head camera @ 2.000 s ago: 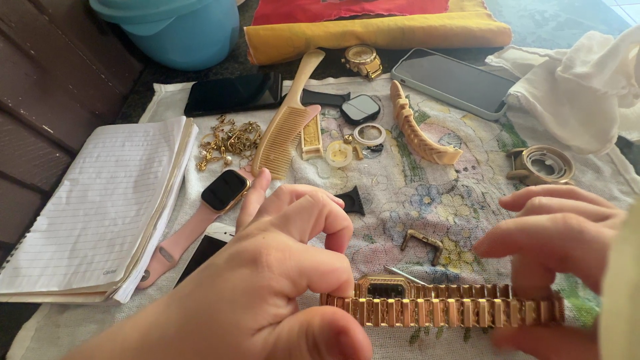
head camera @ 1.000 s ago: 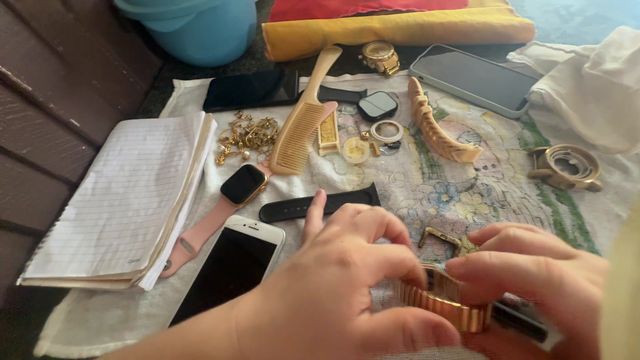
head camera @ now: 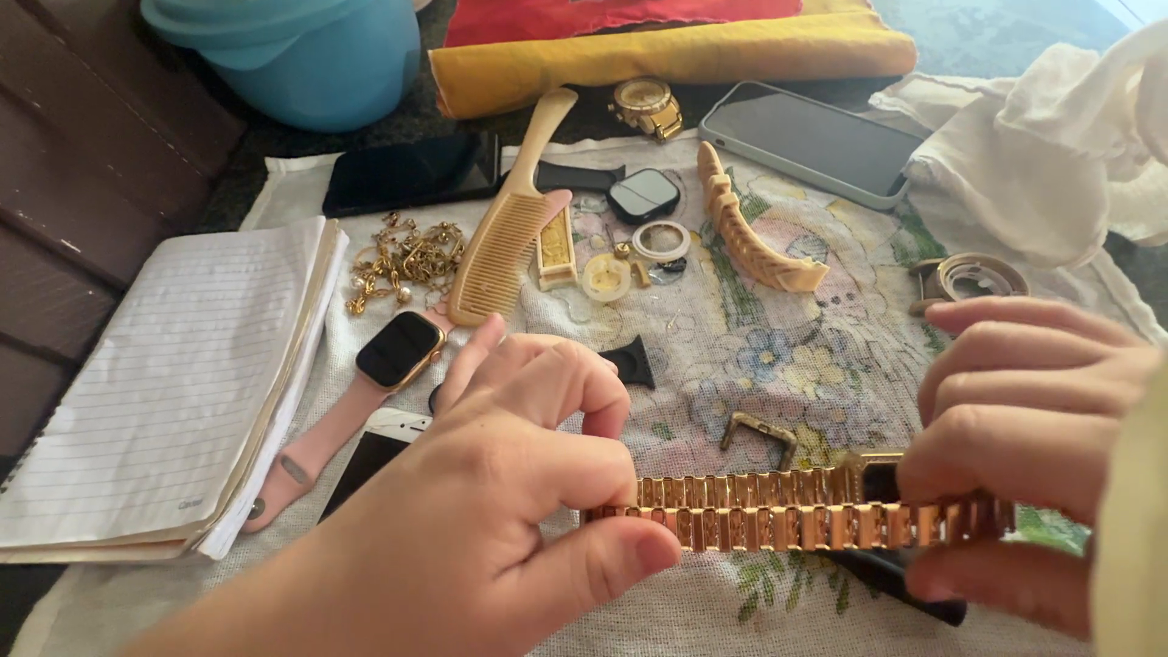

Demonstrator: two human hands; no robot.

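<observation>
A gold metal watch band (head camera: 776, 526) is stretched sideways above the floral cloth, with a dark rectangular watch face (head camera: 881, 476) on its far side. My left hand (head camera: 511, 456) pinches the band's left end between thumb and forefinger. At the right end, my right hand (head camera: 1022, 429) grips it beside the watch face, fingers above and thumb below. A bent brass-coloured metal frame piece (head camera: 760, 436) lies just beyond the band. Under the right part of the band is a slim black object (head camera: 899, 584), partly hidden by my right hand.
A lined notebook (head camera: 173, 383), a pink-strapped smartwatch (head camera: 400, 350) and a white phone (head camera: 370, 456) lie left. Farther back are a comb (head camera: 506, 246), gold chains (head camera: 411, 260), a beige strap (head camera: 757, 228), a grey-cased phone (head camera: 812, 141) and a blue container (head camera: 310, 64). A watch case (head camera: 981, 276) sits right.
One second ago the band was drawn in close between my hands; now it is stretched wide, my hands farther apart. The black strap near my left hand is now mostly covered by that hand.
</observation>
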